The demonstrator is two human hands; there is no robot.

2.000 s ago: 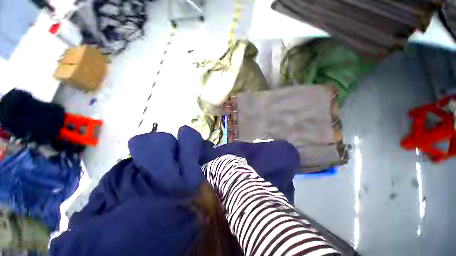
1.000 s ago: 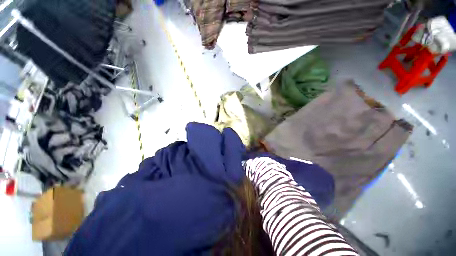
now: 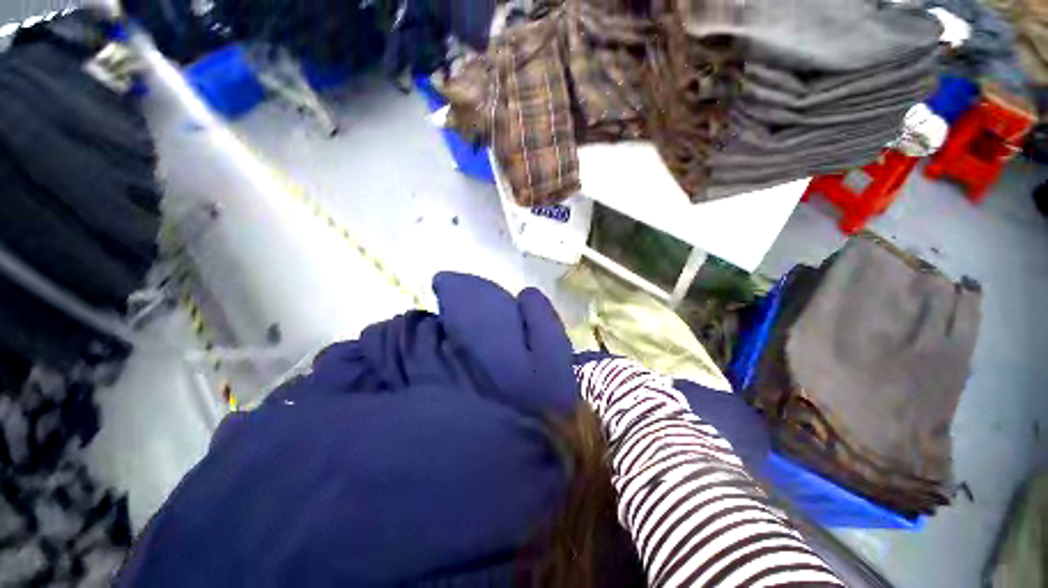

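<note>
A large armful of navy garments [image 3: 379,459] fills the lower middle of the view, bunched up close to my body. My right forearm, in a black-and-white striped sleeve, lies across the navy cloth. The sleeve ends in the cloth, and the right hand is hidden by it. My left hand is not visible. Part of the navy cloth also shows to the right of the sleeve. Long brown hair hangs over the pile.
A white table [image 3: 655,184] ahead bears plaid pieces [image 3: 538,126] and a thick grey stack [image 3: 827,103]. A blue crate [image 3: 839,488] with grey-plaid pieces [image 3: 885,333] stands right. Pale cloth [image 3: 644,327] lies below the table. Red stools [image 3: 856,190] stand behind; dark cloth [image 3: 69,172] is left.
The view has shifted, bringing the white table and its stack more fully into view; the crate now appears further right. The navy armful and striped arm stay together. The cardboard box has left view.
</note>
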